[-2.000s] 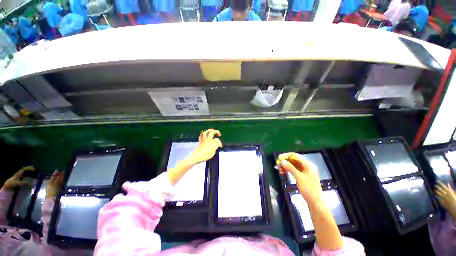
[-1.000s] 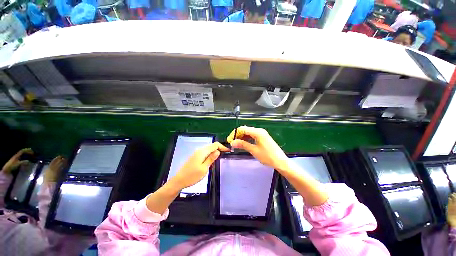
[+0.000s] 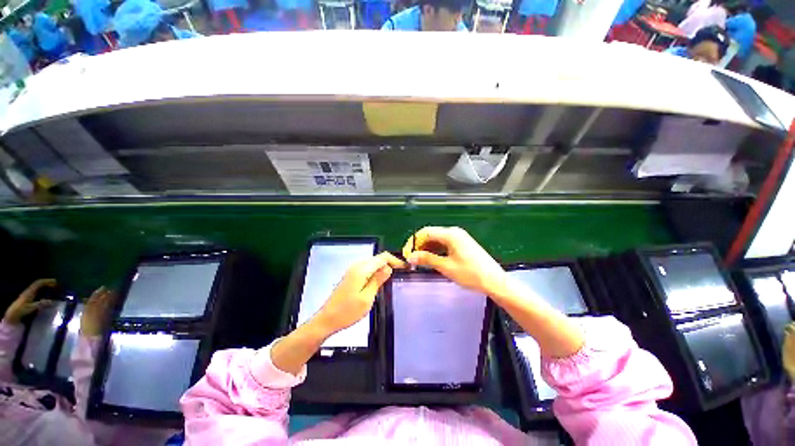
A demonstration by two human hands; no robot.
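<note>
A black-bezelled tablet with a pale lilac screen lies in front of me in a black tray. A second tablet with a whiter screen lies in the tray's left slot. My left hand has its fingertips on the lilac tablet's top edge, near its left corner. My right hand pinches a thin black lead at the same edge, beside the left fingertips. The lead's end is hidden by the fingers.
Trays with two tablets each stand at left and right, with another farther right. Neighbours' hands show at both sides. A white shelf with papers under it spans the far side of the green bench.
Both hands have come together at the tablet's top edge, the right from the tray at right. The tablet's screen has turned from white to lilac. The black lead has come into the right hand.
</note>
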